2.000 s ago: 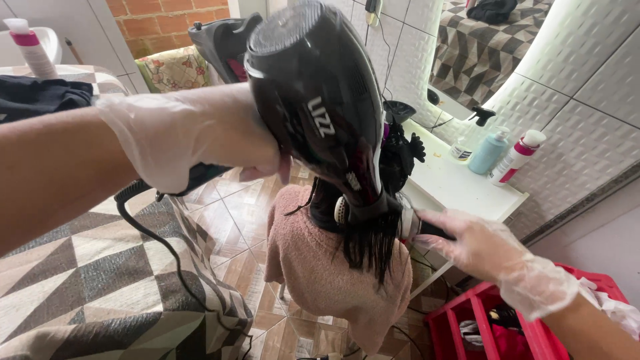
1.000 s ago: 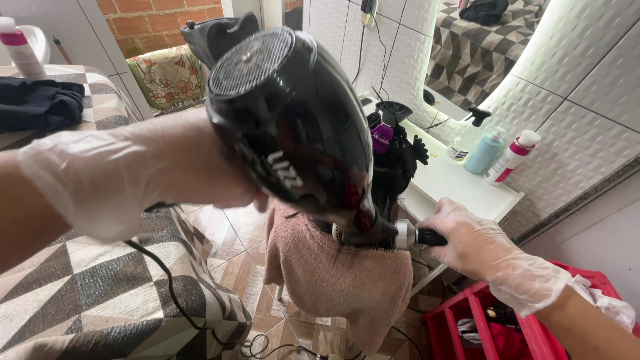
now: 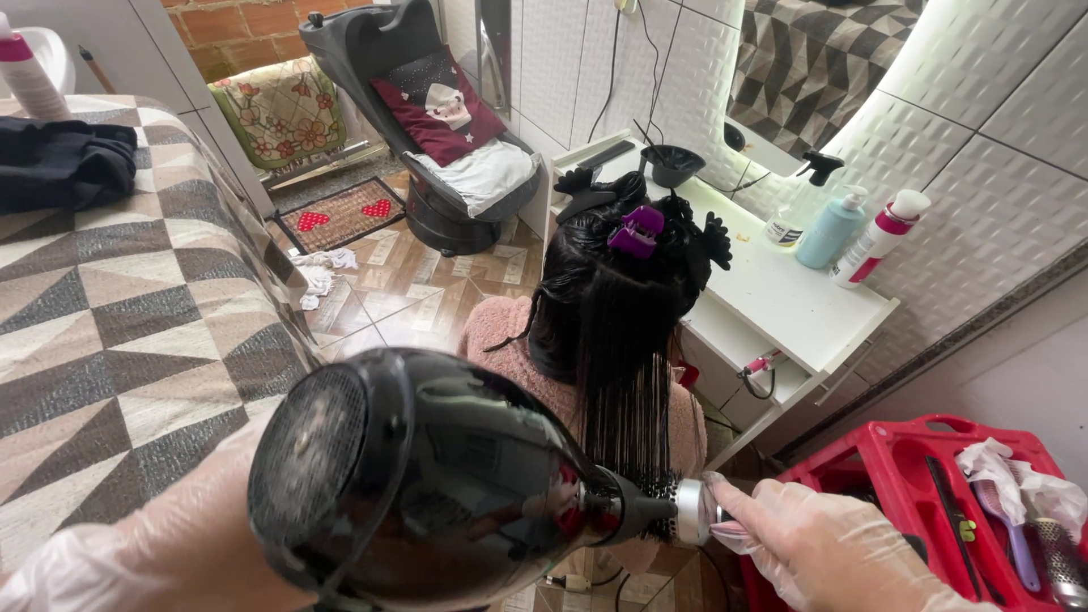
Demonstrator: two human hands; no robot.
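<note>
My left hand (image 3: 183, 527), in a clear plastic glove, is behind the black hair dryer (image 3: 450, 476); its fingers and the handle are hidden, but the dryer is held up on that side. The dryer's nozzle (image 3: 629, 506) points right, against the round brush (image 3: 690, 510). My gloved right hand (image 3: 803, 527) grips the brush by its handle end. Strands of the seated person's long dark hair (image 3: 625, 382) run down onto the bristles. A purple claw clip (image 3: 637, 232) and black clips (image 3: 716, 240) hold up the top sections. A pink towel (image 3: 501, 331) covers the person's shoulders.
A white shelf table (image 3: 782, 314) with a bowl (image 3: 671, 163), a spray bottle (image 3: 790, 212) and other bottles stands ahead, below a lit mirror. The red trolley (image 3: 884, 450) holds combs and brushes at lower right. Left is a patterned cloth cover (image 3: 153, 306); behind, a black salon wash chair (image 3: 365, 51).
The dryer and brush have come down from near the person's neck to the lower lengths of hair. The clipped head, largely hidden behind the dryer before, now shows.
</note>
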